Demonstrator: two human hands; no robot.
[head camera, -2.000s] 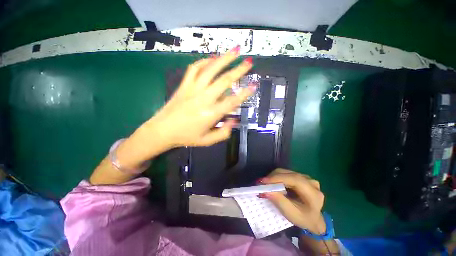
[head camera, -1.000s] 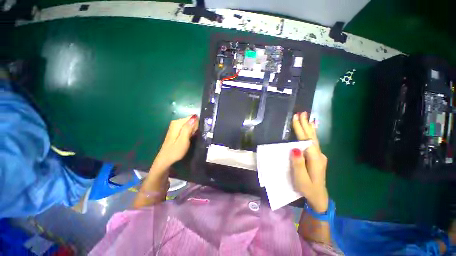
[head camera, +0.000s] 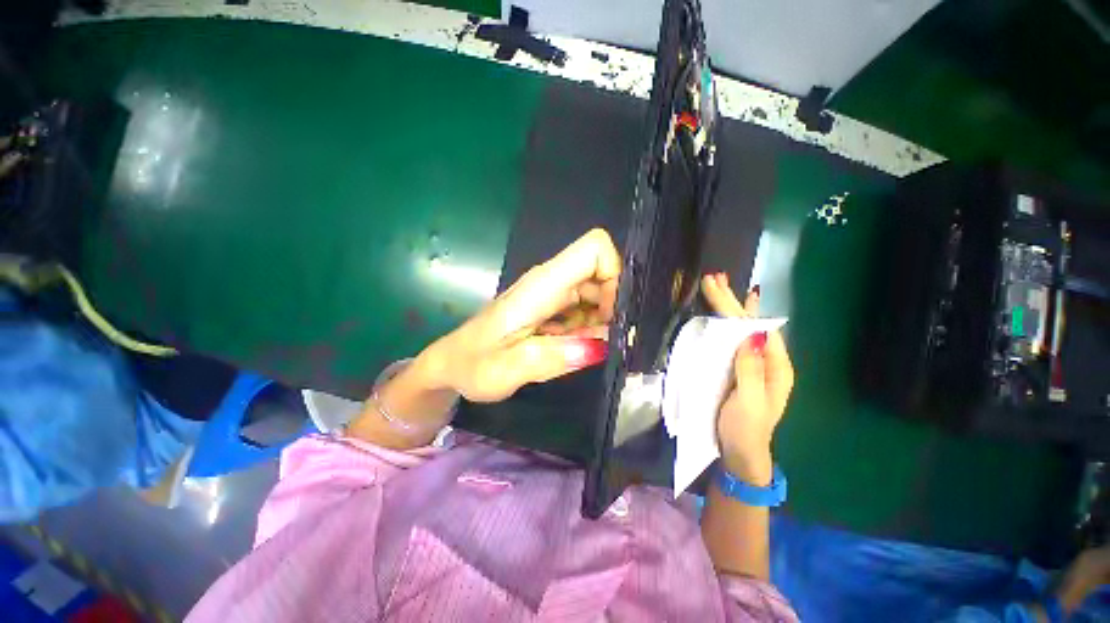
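The open tablet half-assembly (head camera: 643, 231) stands tilted up on edge in front of me, seen as a narrow black bar, its inner side facing right. Red wires and small parts show near its far end. My left hand (head camera: 517, 329) is at its left side, thumb and bent fingers against the edge; some fingertips are hidden. My right hand (head camera: 757, 396) holds a loose white sheet (head camera: 700, 383) under the thumb, right of the tablet. The black foam pad (head camera: 578, 152) lies flat on the green mat beneath.
More open tablets and black pads (head camera: 1029, 292) are stacked at the right. A white taped strip (head camera: 755, 107) and a whitish board (head camera: 779, 37) are at the back. Small white bits (head camera: 831, 209) lie on the mat. Blue-clothed people are at both sides.
The tablet has gone from lying flat on the foam to standing on edge. My left hand has moved right and up to its raised edge. The right hand still holds the sheet.
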